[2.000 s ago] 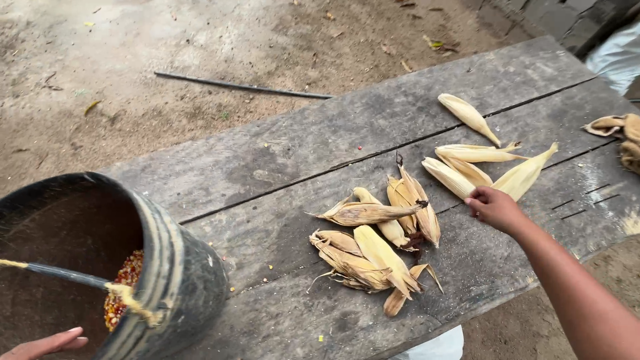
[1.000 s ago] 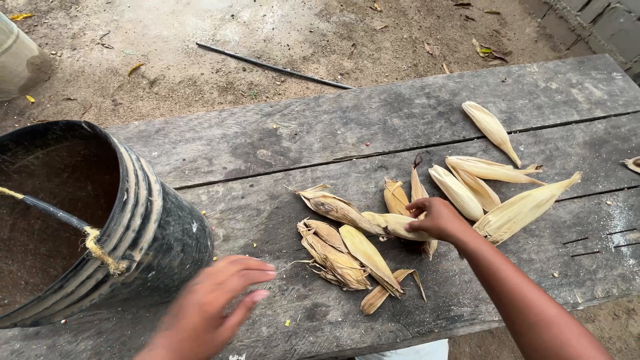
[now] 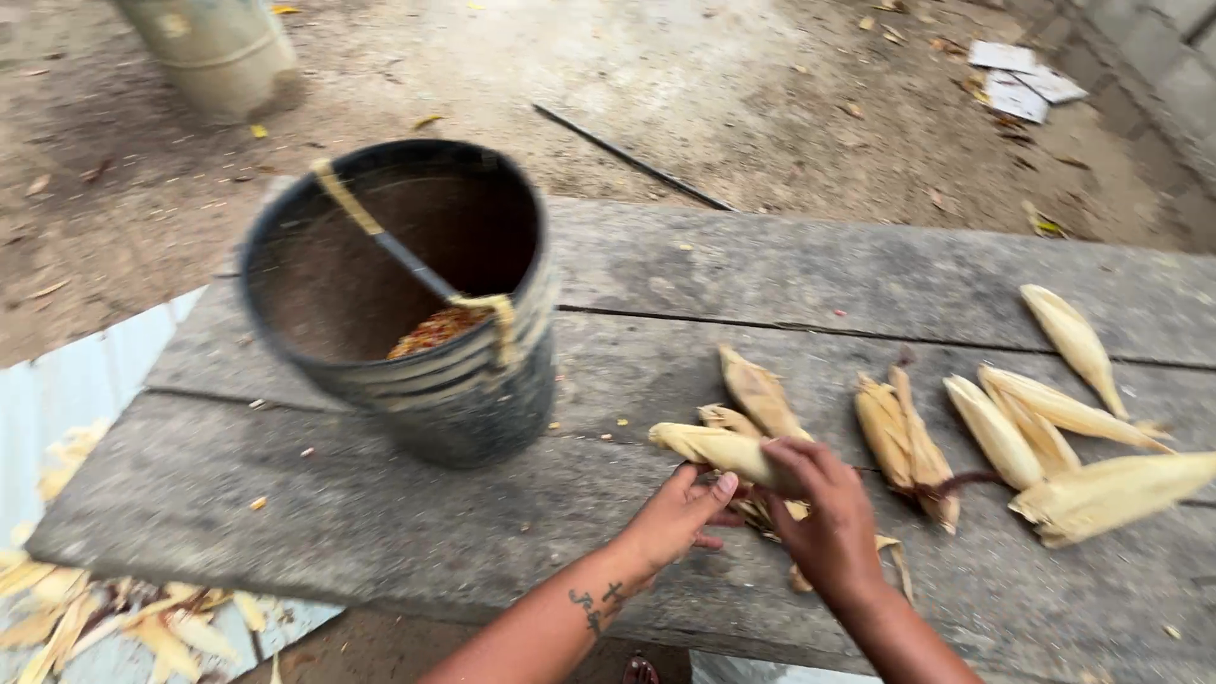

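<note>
An ear of corn in its dry husk lies across my two hands above the wooden table. My right hand grips its right end. My left hand is just under its left part, fingers apart; whether it bears any weight cannot be told. Behind and below the hands lie more husked ears, partly hidden. Two browner ears are to the right, with several pale ones beyond them. A black plastic bucket with a rope-tied handle stands left of the hands, corn kernels inside.
Loose kernels dot the weathered plank table. Stripped husks lie on a metal sheet at the lower left. On the dirt ground behind are a thin dark rod, a pale drum-like container and white flat pieces near a block wall.
My right hand has lifted a husked ear off the table and brought it to my left hand. My left hand has moved from beside the bucket to the ear. The view has swung left.
</note>
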